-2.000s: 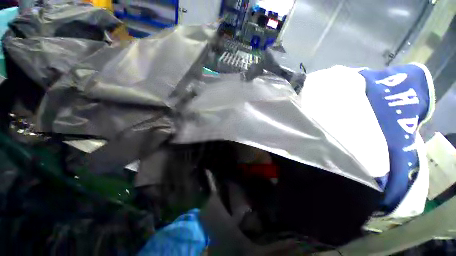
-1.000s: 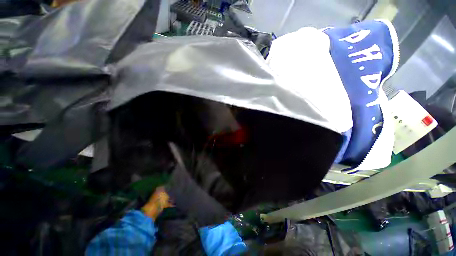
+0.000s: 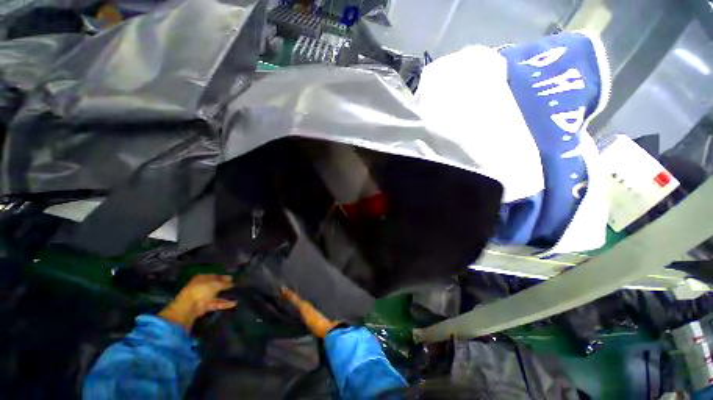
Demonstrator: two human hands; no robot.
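Observation:
My left hand (image 3: pixel 197 300), in a blue sleeve, is at the lower left with its fingers bent around the edge of a dark, thin poly bag (image 3: pixel 249 316). My right hand (image 3: pixel 311 314) lies along the other side of that bag, fingers pointing up and left; its grip is partly hidden. Just beyond the hands a large grey-black bag (image 3: pixel 336 101) lies with its dark mouth open towards me. Inside it is a pale item with a red band (image 3: pixel 366 205). A stiff grey flap (image 3: pixel 324 281) hangs from the mouth just above my right hand.
More silvery-grey bags (image 3: pixel 117 101) lie at the left. A white-and-blue cloth or bag with white letters (image 3: pixel 559 117) and a white card with a red mark (image 3: pixel 639 181) are at the right. A curved pale edge (image 3: pixel 578 301) crosses the lower right, with dark bags (image 3: pixel 500 367) below it.
Both hands now show more fully, with the left hand further left and the hands wider apart. The view has moved down and right since the earliest frame.

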